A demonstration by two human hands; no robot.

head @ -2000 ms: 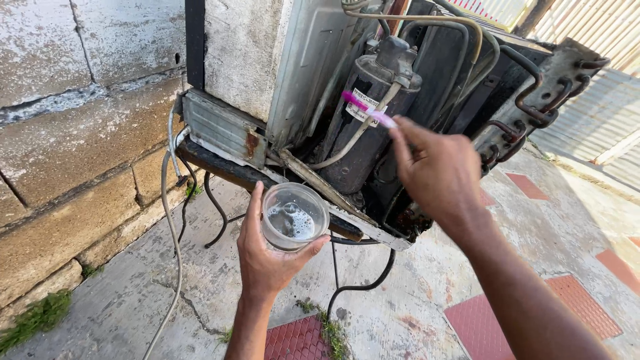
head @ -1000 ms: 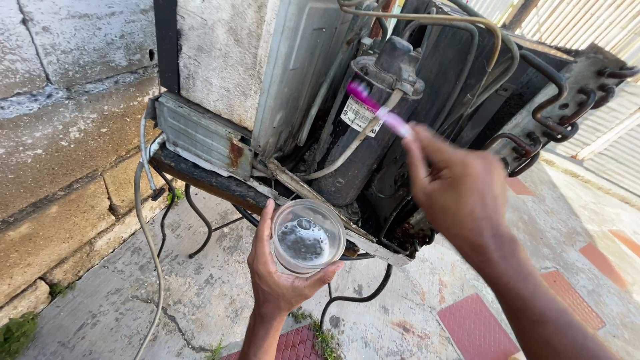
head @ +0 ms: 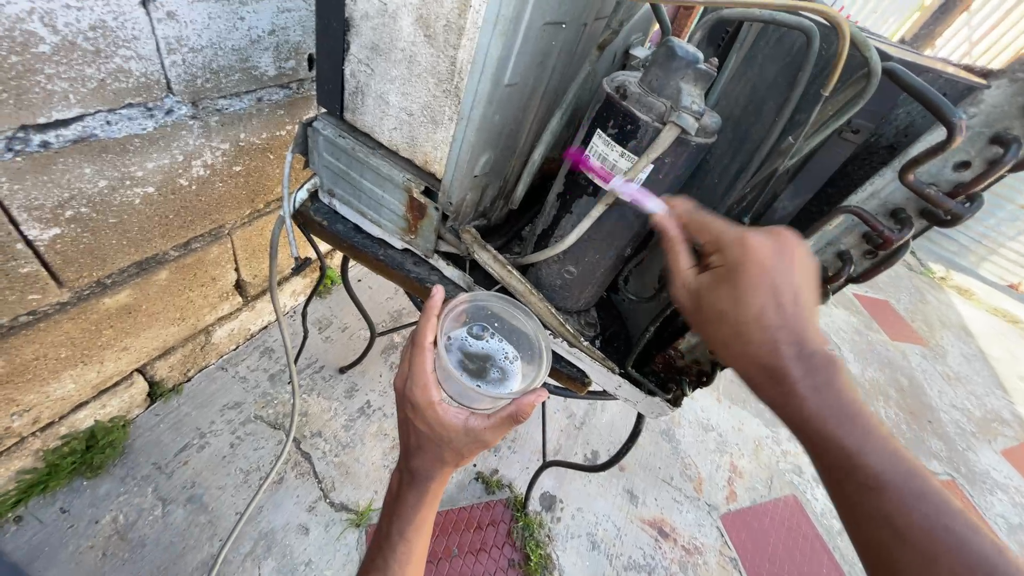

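Observation:
My left hand (head: 448, 400) holds a round clear plastic cup (head: 494, 350) of sudsy, greyish liquid below the front edge of an opened air conditioner unit. In my right hand (head: 744, 280) is a pink and white brush (head: 632, 192), blurred, that looks like a toothbrush. Its magenta head lies over the printed label (head: 604, 150) on the black cylindrical compressor (head: 592, 224); whether the bristles touch it cannot be told. A pale cable (head: 580, 228) runs down the compressor's front from its grey metal cap (head: 678, 72).
Bent copper pipes (head: 920, 180) stick out of the coil end plate at right. The unit rests on a stand with curved black metal legs (head: 616, 456). A concrete block wall (head: 120, 232) stands at left, and a grey cord (head: 286, 384) hangs down beside it.
My right hand keeps the brush at the compressor's label, with only small shifts. My left hand still holds the cup below the unit's edge.

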